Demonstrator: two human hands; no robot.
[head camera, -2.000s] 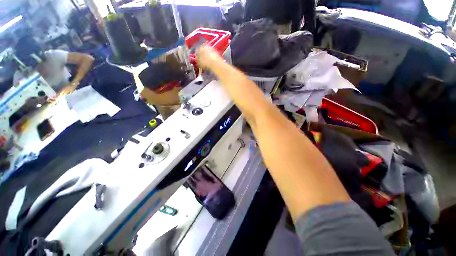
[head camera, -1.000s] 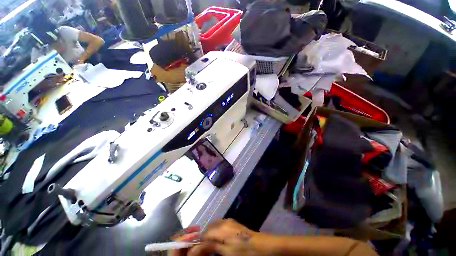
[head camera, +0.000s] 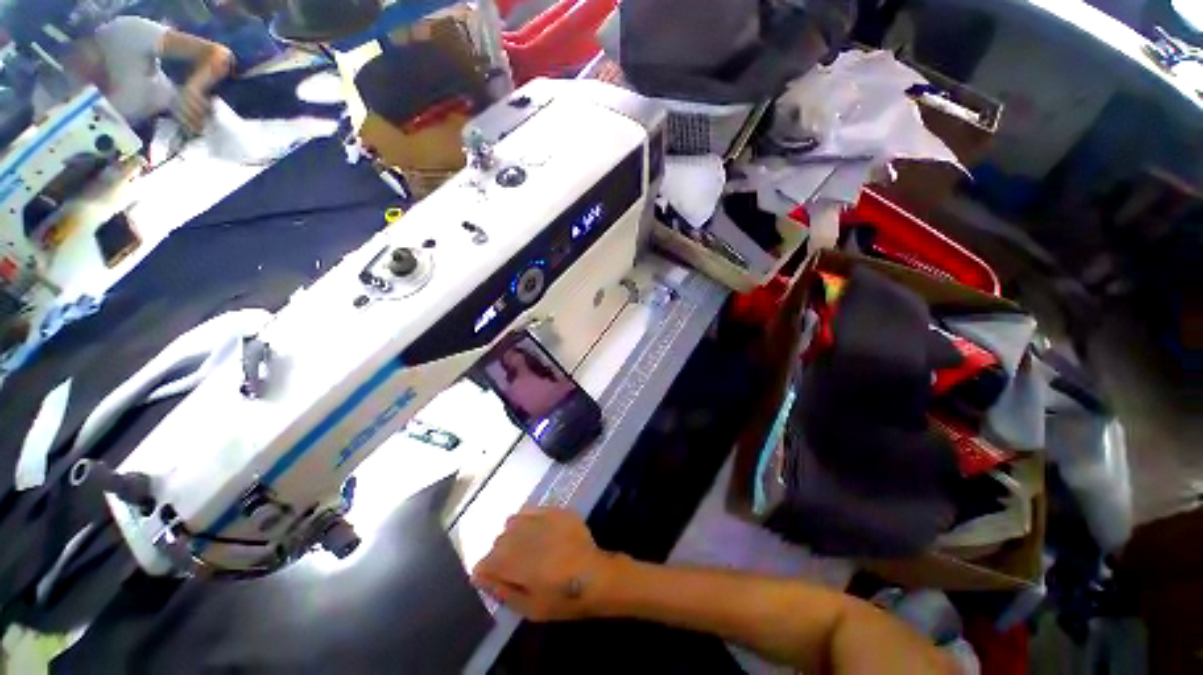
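My right hand (head camera: 538, 567) rests over the front edge of the table, back of the hand up and fingers curled under. Its fingertips and anything in them are hidden. My left hand is out of the picture. A dark fabric panel (head camera: 304, 613) lies on the bed below and in front of the white Jack sewing machine (head camera: 356, 356), left of my hand. The machine's needle area (head camera: 284, 534) is lit from below; the needle itself is not clear. A white folded strip (head camera: 172, 369) lies on dark cloth behind the machine head.
A smartphone (head camera: 538, 389) lies on the bed beside the machine arm. A ruler scale (head camera: 647, 369) runs along the front edge. At right, a carton (head camera: 976, 567) holds dark pieces (head camera: 871, 422). Red baskets and white scraps (head camera: 858, 125) lie beyond. A person (head camera: 125, 59) sits at another machine at upper left.
My right arm came back from the red basket to the table front. Since one second ago, my hand has moved slightly up, and the thin white tool seen there no longer shows.
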